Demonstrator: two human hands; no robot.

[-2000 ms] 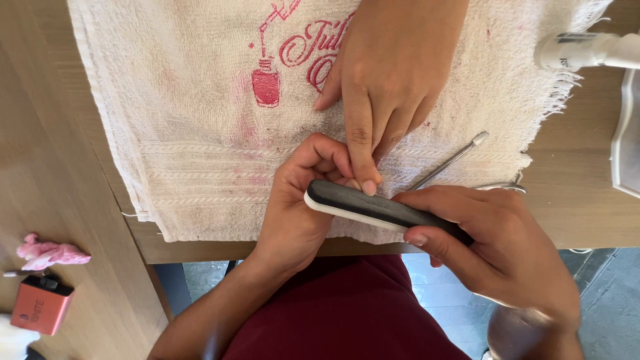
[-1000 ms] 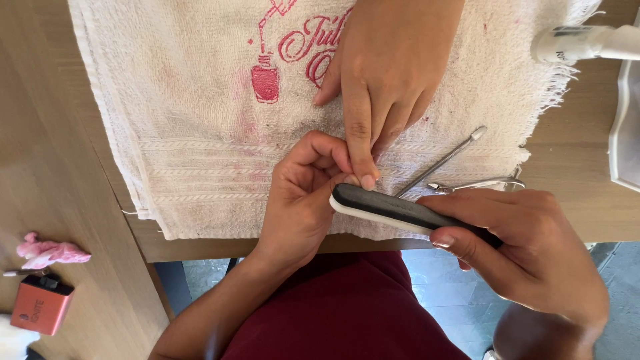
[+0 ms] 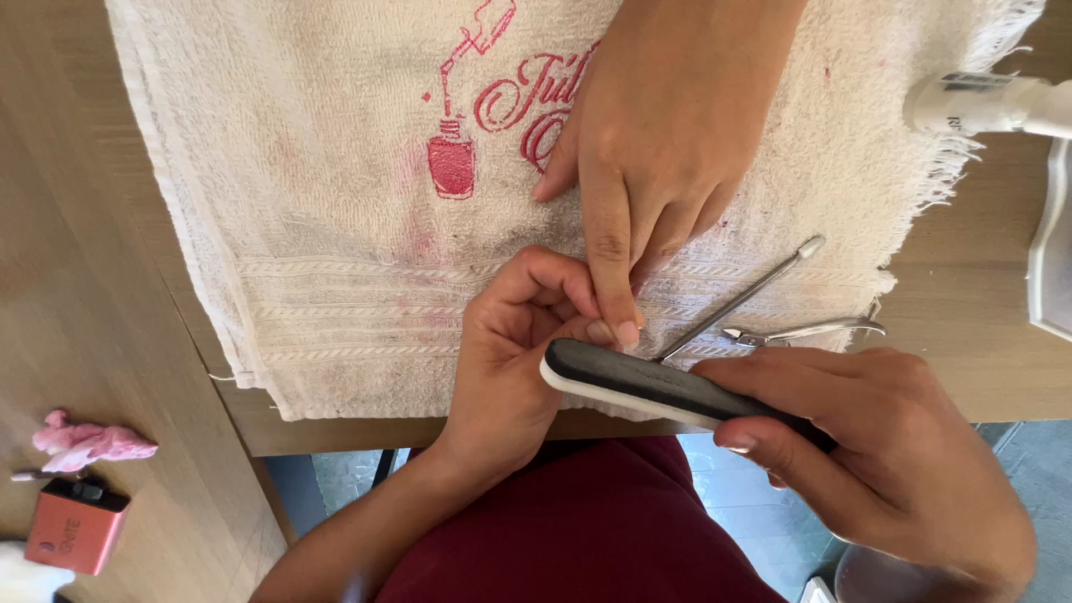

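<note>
My left hand (image 3: 523, 347) pinches the index fingertip of another person's hand (image 3: 670, 126), which reaches in from the top, palm down over a cream towel (image 3: 335, 209). In my right hand (image 3: 871, 444) is a nail file block (image 3: 645, 381), dark on its upper face and white beneath. Its rounded free end lies just below the held fingertip, in front of part of my left hand. Beyond my right fingers, a metal cuticle pusher (image 3: 737, 297) lies slanted on the towel beside metal cuticle nippers (image 3: 804, 331).
A white bottle (image 3: 971, 105) lies at the upper right, near a translucent tray's rim (image 3: 1038, 276). On the wooden table (image 3: 92, 276) at the left are a pink crumpled cloth (image 3: 88, 442) and a small red box-shaped device (image 3: 78, 526). The table's front edge runs below the towel.
My right hand and the file have moved right and slightly down since two seconds ago, uncovering the nippers more. My left hand still holds the other person's finger.
</note>
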